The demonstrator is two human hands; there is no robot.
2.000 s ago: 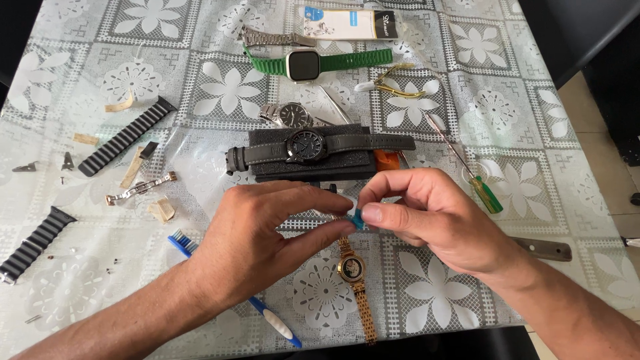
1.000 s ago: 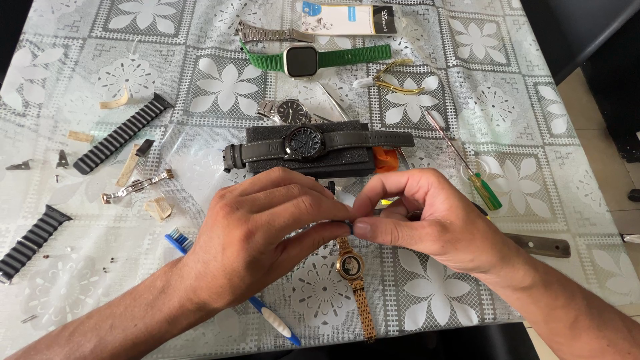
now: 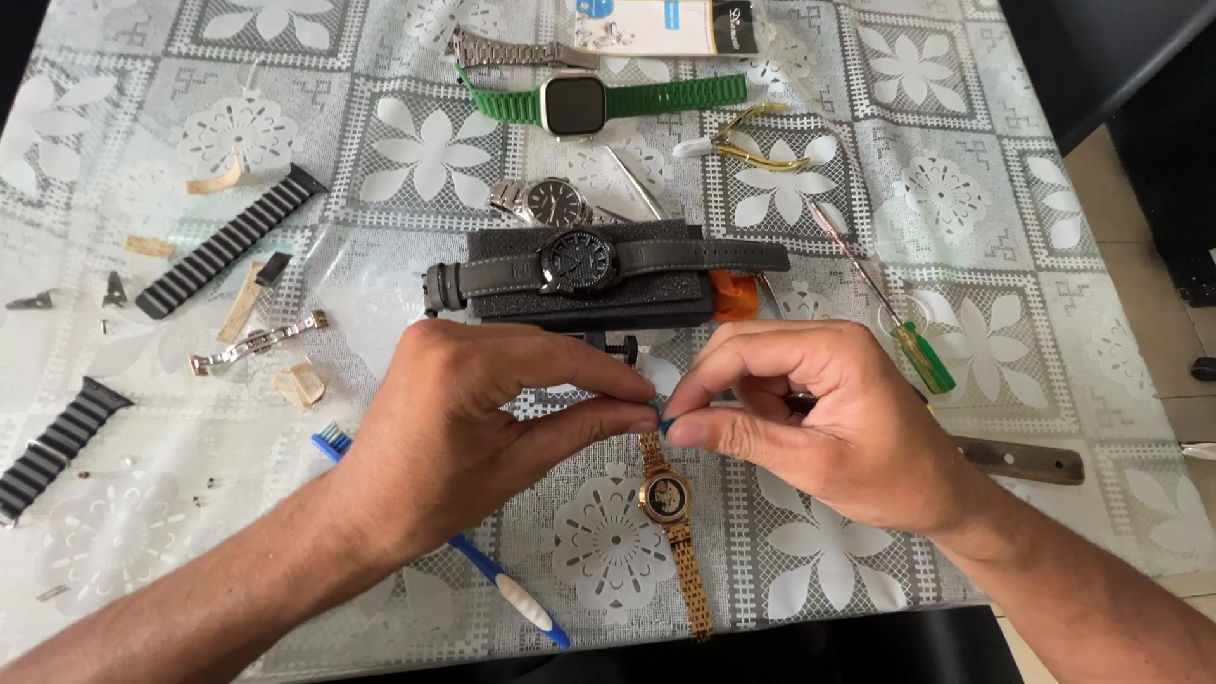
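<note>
Thumb and forefinger of my left hand (image 3: 484,427) and of my right hand (image 3: 807,418) pinch a small blue piece (image 3: 665,425) between them; most of it is hidden by the fingertips. Right below it a gold-coloured wristwatch (image 3: 667,496) lies on the table, its upper band partly under my fingers. Just beyond my hands, a black wristwatch with a dark strap (image 3: 578,263) rests across a black foam block (image 3: 589,309). A black screw knob (image 3: 622,349) shows between the block and my left fingers. Under my left hand lies a blue and white toothbrush (image 3: 513,594).
Farther back are a steel watch (image 3: 553,202), a smartwatch with a green band (image 3: 574,104) and gold-handled nippers (image 3: 760,142). A green-handled screwdriver (image 3: 921,356) and a wooden handle (image 3: 1021,460) lie right. Black band pieces (image 3: 228,242), a metal clasp (image 3: 256,344) and tiny parts lie left.
Both hands stay close together over the gold watch. The blue piece showed larger between the fingertips two seconds ago; now only a little of it shows.
</note>
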